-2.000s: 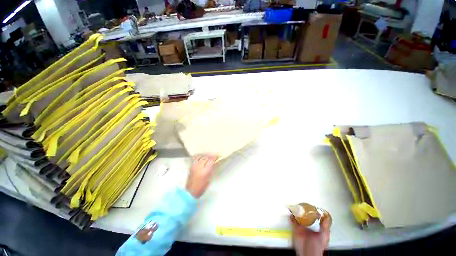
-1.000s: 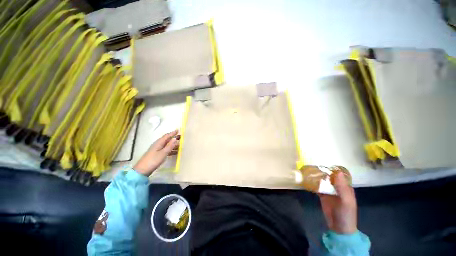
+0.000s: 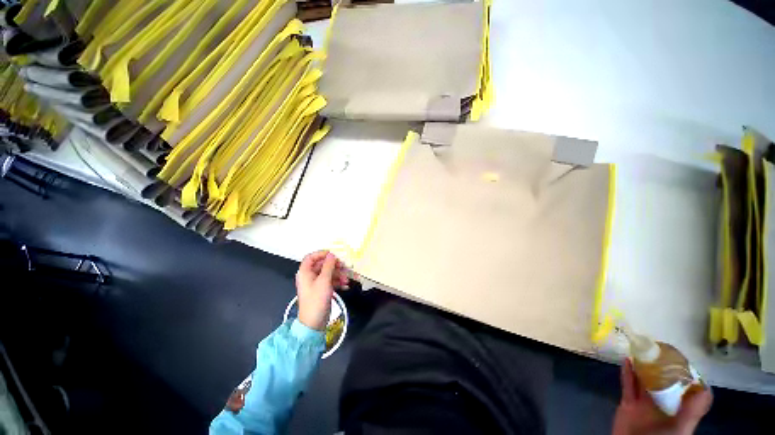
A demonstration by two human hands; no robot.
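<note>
A taupe bag panel with yellow edge strips down both sides lies flat at the table's front edge. Two grey-brown tabs sit at its far edge, and a small yellow mark shows near its upper middle. My left hand is at the panel's near left corner, fingers pinched together by a yellow end tab; whether they grip it is unclear. My right hand holds the glue bottle, its nozzle beside the yellow tab at the near right corner.
A fanned pile with yellow strips stands at left over a dark-edged board. A panel stack lies behind the working piece, another pile at far right. A waste tub is below the table edge, partly behind my left arm.
The view has tilted and shifted. A panel now lies flat before me, unlike the earliest frame. My left hand has moved from the panel's left side to its near left corner; the bottle stays at the right corner.
</note>
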